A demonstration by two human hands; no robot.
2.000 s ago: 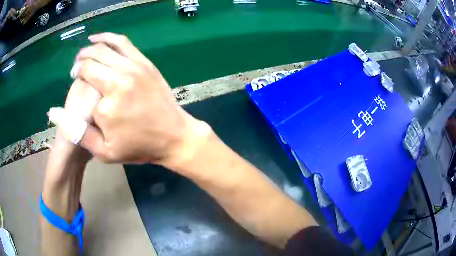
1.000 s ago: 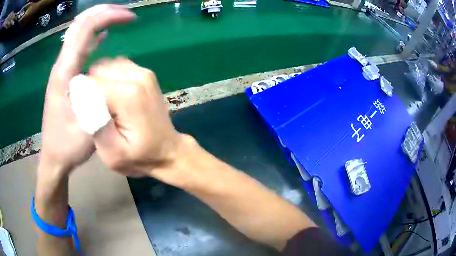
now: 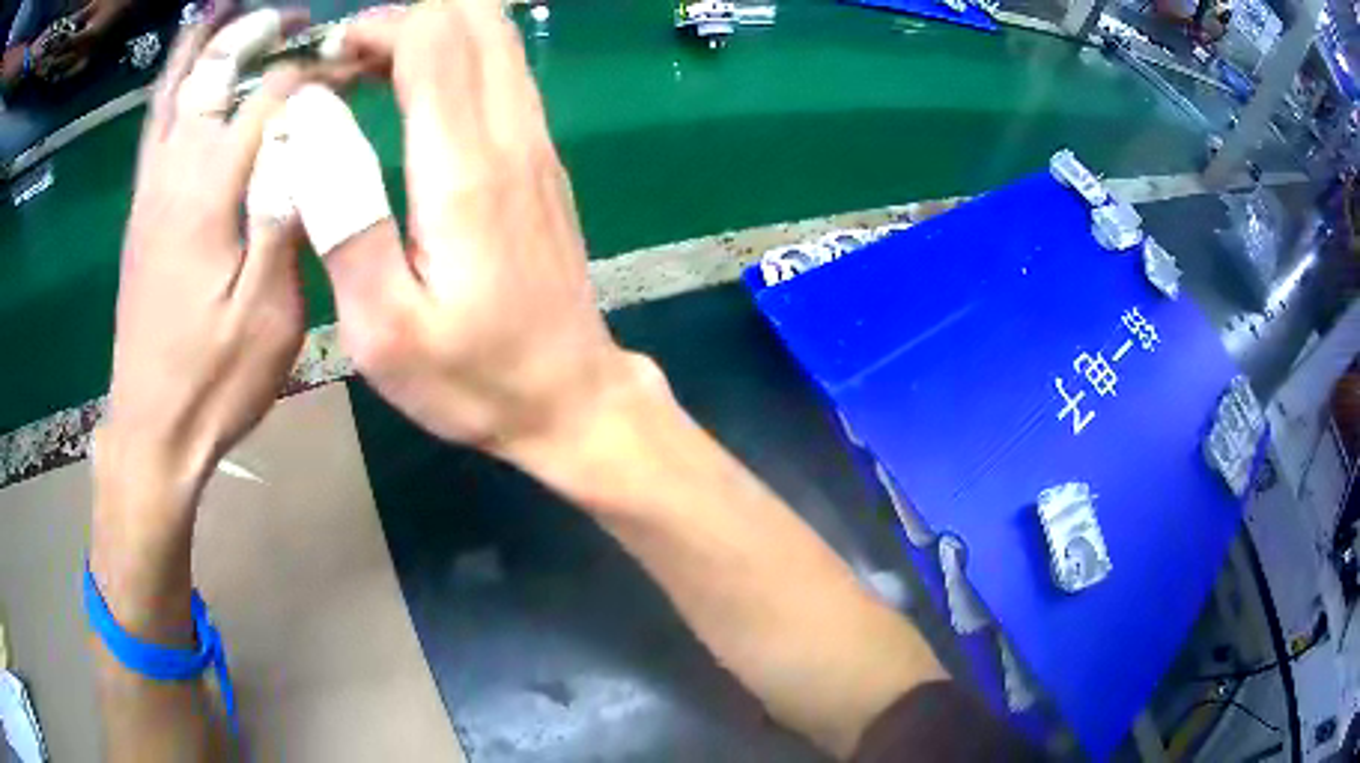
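Note:
My left hand (image 3: 216, 283), with a blue strap (image 3: 142, 644) on its wrist, is raised at the upper left. My right hand (image 3: 477, 239) is beside it, and the two meet at the thumbs and fingertips. Off-white wraps cover the thumbs (image 3: 340, 167) and a left finger (image 3: 231, 60). No product part shows in either hand. The fingertips are blurred and partly hidden, so their grip is unclear.
A green belt (image 3: 671, 149) crosses behind, with a partly assembled unit (image 3: 723, 18) at the top. Blue sheets (image 3: 984, 373) at the right bear pale housing shells (image 3: 1074, 537). Brown cardboard (image 3: 306, 596) and a dark mat (image 3: 552, 626) lie in front. A pale strip (image 3: 239, 471) lies on the cardboard.
My right hand has gone from clasping my left hand to being beside it, with its fingers pointing up. Both hands have moved up. The unit on the belt has moved right.

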